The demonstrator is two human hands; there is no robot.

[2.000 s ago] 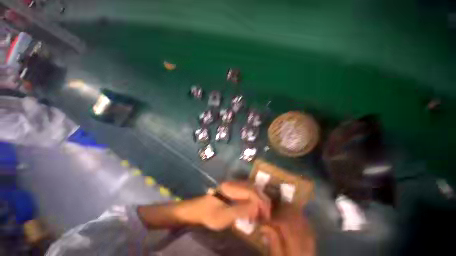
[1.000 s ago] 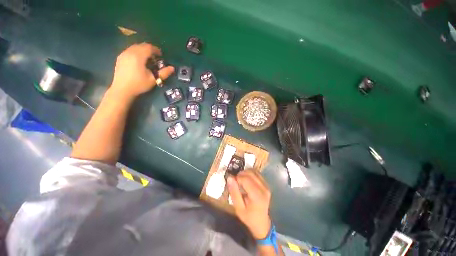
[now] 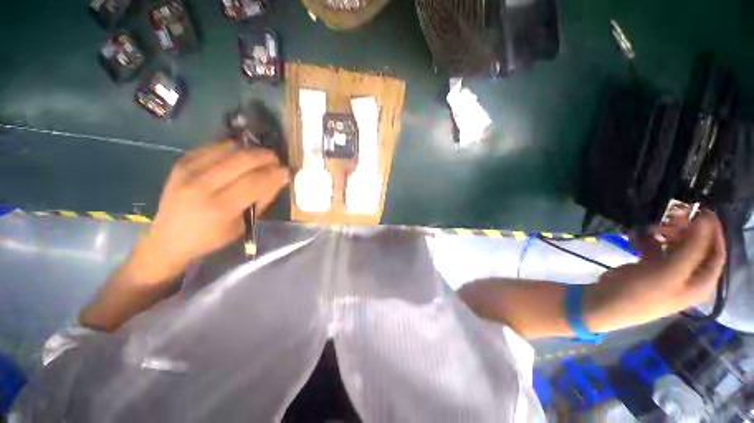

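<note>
A small black-housed circuit module [image 3: 339,136] lies on the tan work block [image 3: 346,81], between two long white pads [image 3: 364,157]. My left hand [image 3: 219,198] is left of the block, its fingers closed on a dark stick with a brass-coloured end [image 3: 250,246], perhaps a small brush. A blurred dark module [image 3: 252,125] is just beyond these fingertips; I cannot tell if they touch it. My right hand [image 3: 678,260], with a blue wrist strap, is far right beside the ribbed black trays. Its fingers are bent and blurred, and I cannot tell whether they hold anything.
Several waiting modules [image 3: 172,26] lie at the upper left. A pale solder wire [image 3: 91,136] crosses the left bench. A round dish [image 3: 347,10] and a black fan [image 3: 459,37] stand beyond the block, a crumpled tissue [image 3: 469,117] right of it. Black trays [image 3: 632,153] and cords are at the right.
My left hand has come from the far modules to beside the block. My right hand has left the block and moved far right to the trays. The view has shifted closer to the block.
</note>
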